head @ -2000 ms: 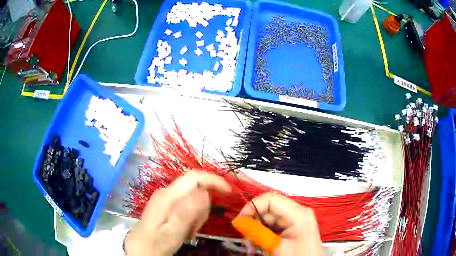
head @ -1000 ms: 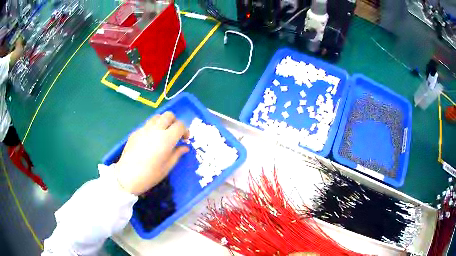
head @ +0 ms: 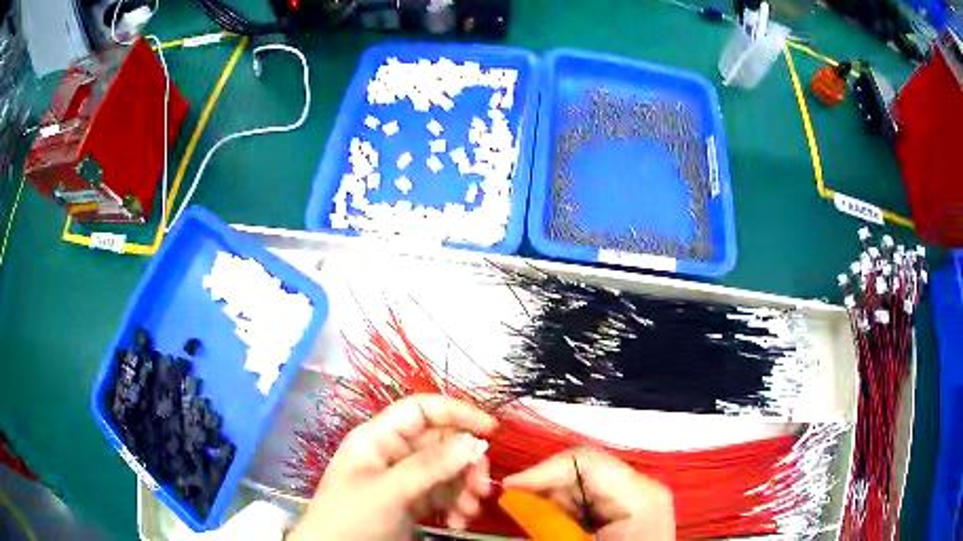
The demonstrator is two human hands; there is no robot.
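Observation:
My left hand [head: 407, 465] is at the bottom centre, over the red lead wires [head: 676, 449], with a small white housing [head: 470, 450] pinched at its fingertips. My right hand [head: 602, 486] is just to its right and holds an orange tool [head: 541, 516]. A thin dark wire [head: 580, 481] stands up at the right fingers. A short red piece shows between the hands; its ends are hidden. Black lead wires [head: 655, 354] lie in the compartment beyond the red ones.
The left blue tray [head: 227, 349] holds white and black pieces. Two blue trays stand beyond: white blocks [head: 428, 227] and small metal parts [head: 623, 111]. Wires with white ends [head: 882, 349] lie at right. Red boxes [head: 116, 137] stand at both sides; a clear cup [head: 752, 55] stands at the back.
My left hand has moved from the left tray back to the bottom centre and now holds a white housing. My right hand and the orange tool are back in view. The view has shifted back right.

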